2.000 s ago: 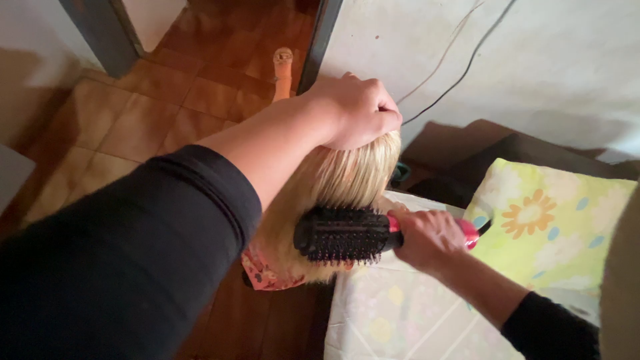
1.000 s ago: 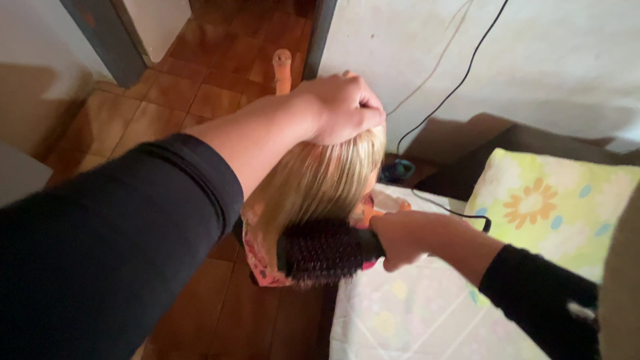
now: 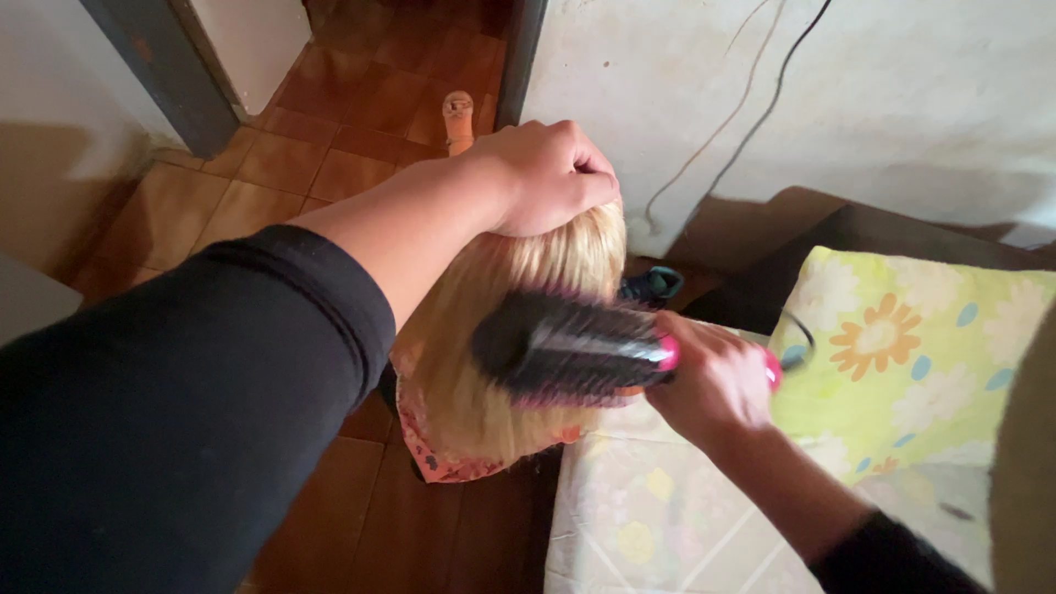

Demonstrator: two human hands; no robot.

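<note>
Long blond hair (image 3: pixel 495 363) hangs down at the centre, over pink patterned cloth (image 3: pixel 462 466); whether the head is a doll's or a person's cannot be told. At the top of the hair, my left hand (image 3: pixel 549 177) is closed on a gathered part of it. My right hand (image 3: pixel 714 375) grips the pink and black handle of a hot-air hair brush (image 3: pixel 577 346), whose round bristled barrel, blurred, lies over the lengths of the hair. A black cord leaves the handle's end. Beyond my left wrist, a small foot-like orange thing (image 3: pixel 459 115) sticks out.
A bed or table with a pale floral cover (image 3: pixel 660 511) and a yellow-green flowered pillow (image 3: pixel 916 346) stands at the right. Behind is a white wall (image 3: pixel 660 91) with hanging cords. A dark shoe (image 3: pixel 656 283) lies beyond the hair; a door frame (image 3: pixel 169 74) stands at the left.
The brush has moved up from the lower lengths of the hair, where it was one second ago. My left hand has stayed closed at the top of the hair.
</note>
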